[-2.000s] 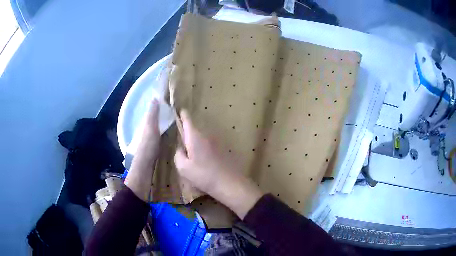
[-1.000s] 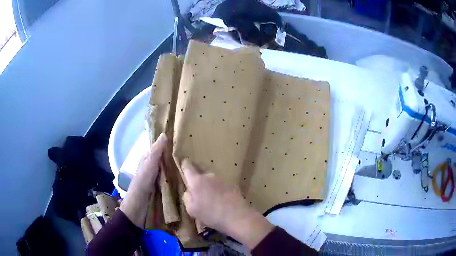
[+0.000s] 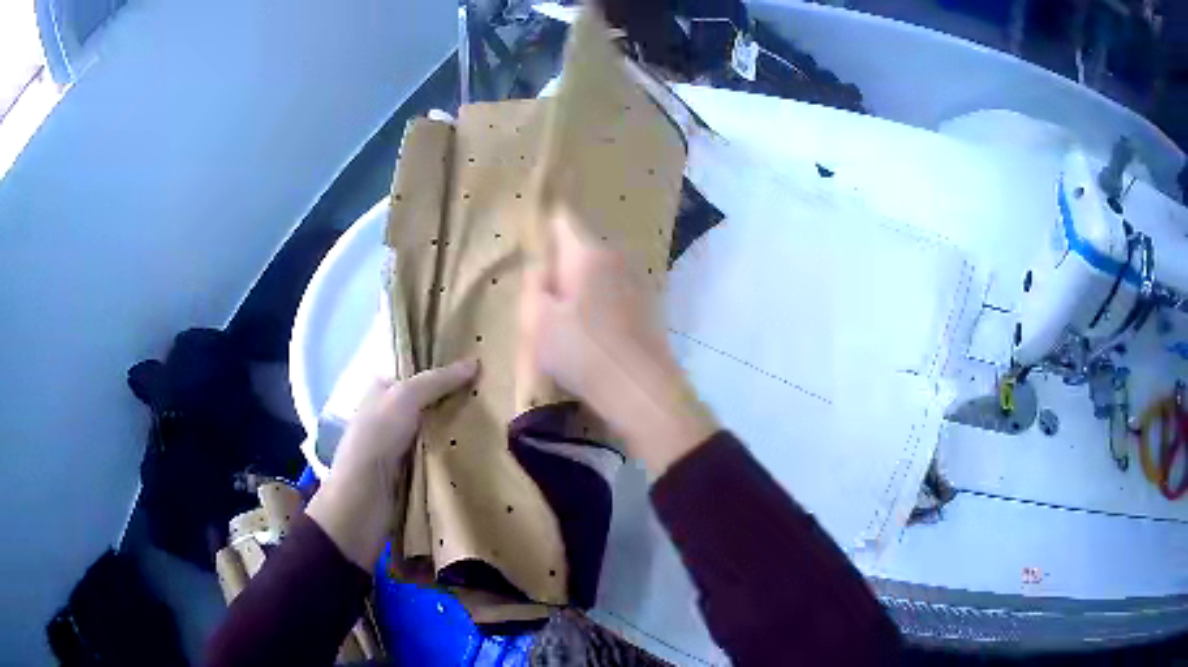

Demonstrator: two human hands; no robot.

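Tan perforated paper sheets [image 3: 472, 300] with rows of black dots lie in a folded stack at the table's left end. Dark purple cloth [image 3: 571, 502] shows between the sheets at the lower edge. My left hand [image 3: 391, 437] holds the stack's left part, its thumb lying on top of the paper. My right hand [image 3: 597, 326] is blurred and grips a raised, folded-over part of the sheets. A dark corner of cloth sticks out to the right of the raised paper.
A sewing machine [image 3: 1092, 267] stands at the right on the white table [image 3: 795, 339]. A white tub [image 3: 341, 313] is left of the stack. A blue crate [image 3: 437, 628] and tan rolls [image 3: 242, 558] are below. Black bundles [image 3: 196, 430] lie at left; more dark cloth is behind.
The right part of the paper, flat on the table before, is now lifted and folded leftward in my right hand. Dark purple cloth and more white table now show. My left hand stays at the left part.
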